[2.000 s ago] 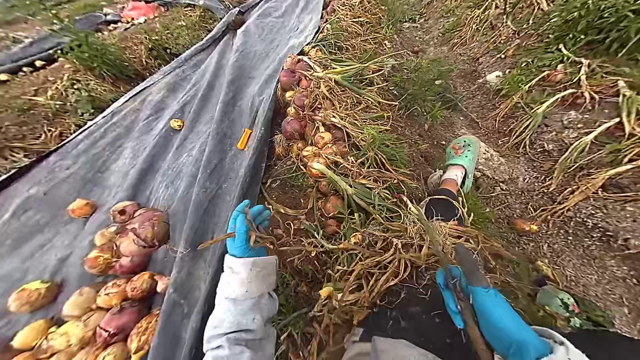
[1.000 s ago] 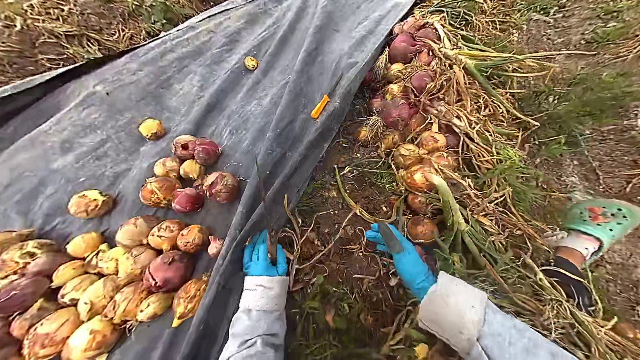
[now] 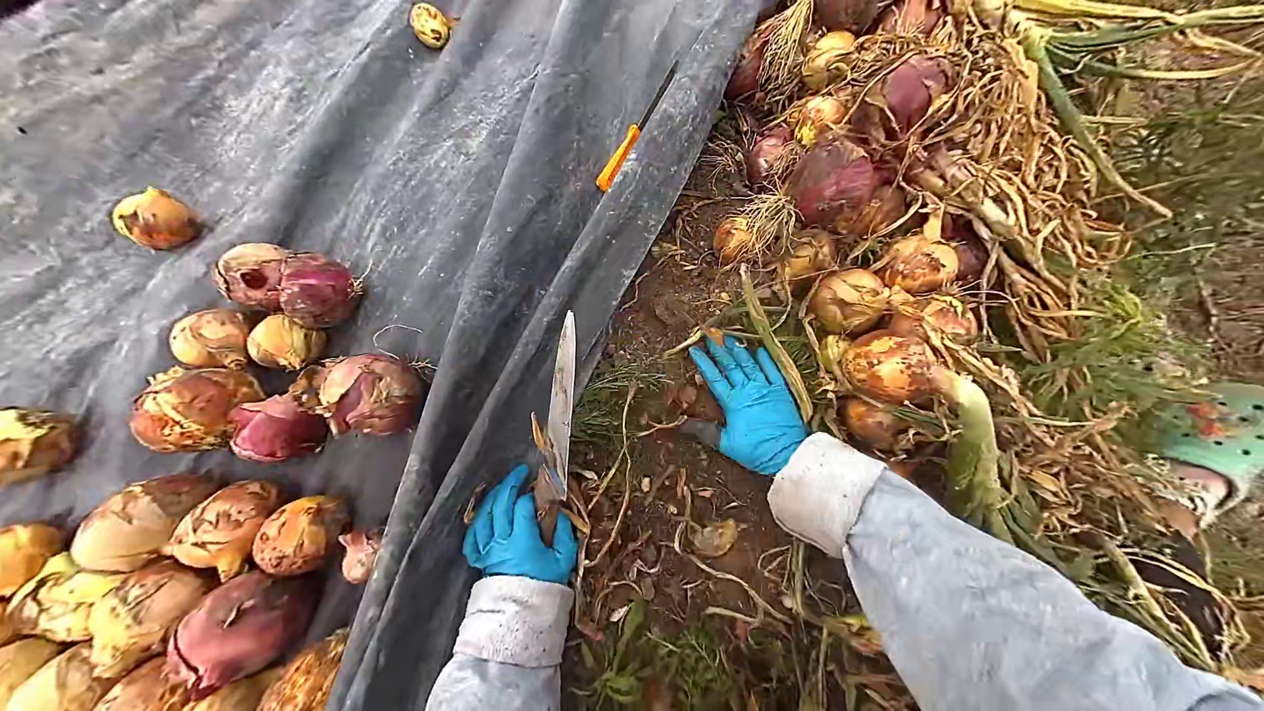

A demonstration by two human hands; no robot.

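My left hand [image 3: 520, 528], in a blue glove, is closed around the lower part of a knife [image 3: 562, 400] at the edge of the grey ground sheet. The blade points forward, with dry leaf scraps by its base; the handle is largely hidden. My right hand [image 3: 752, 407], also gloved, lies spread on the soil, palm down, beside a dry onion leaf [image 3: 776, 346]. To its right, brown onions [image 3: 892, 366] and red onions [image 3: 831, 182] lie with their withered tops. Trimmed onions [image 3: 242, 627] are grouped on the sheet at the left.
An orange-handled tool [image 3: 619, 158] with a thin dark blade lies on the grey sheet [image 3: 395, 178]. One small onion [image 3: 432, 25] sits near its far part. Dry onion tops [image 3: 1047, 237] cover the ground at the right, beside a green clog [image 3: 1210, 434] on a foot.
My right hand has moved from the far right to the soil by the onions, and its fingers have spread. The view has swung toward the sheet.
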